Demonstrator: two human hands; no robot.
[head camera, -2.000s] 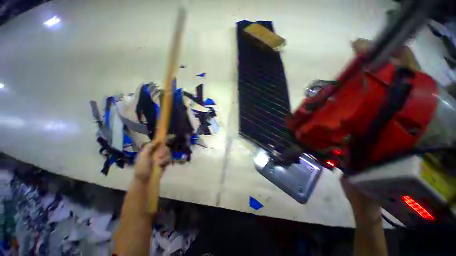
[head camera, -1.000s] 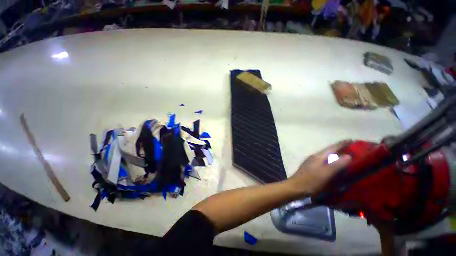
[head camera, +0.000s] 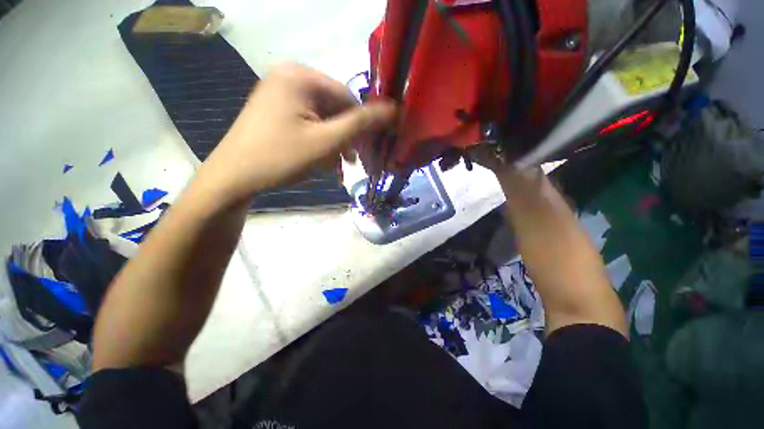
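Observation:
The red cutting machine (head camera: 456, 80) stands at the table's front edge, its silver base plate (head camera: 410, 205) at the slanted end of the dark fabric stack (head camera: 197, 88). Pale parallel lines cross the stack. My left hand (head camera: 289, 126) is raised over the stack, with thumb and fingers at the front of the red body; whether it grips a part there cannot be told. My right forearm reaches up to the machine's right side; the right hand (head camera: 507, 159) is mostly hidden behind the machine. A tan taped brick (head camera: 178, 21) lies on the stack's far end.
Blue, black and white offcuts (head camera: 63, 285) lie at the left. A small blue scrap (head camera: 335, 295) lies near the edge of the off-white table (head camera: 285, 276). The white control box (head camera: 586, 109) and black cable are at upper right. Scraps lie below the table, beside green floor.
The ruler was put down at the left and is now out of view. My left hand went to the machine, then to its front. The view has turned, with the machine now nearer the centre.

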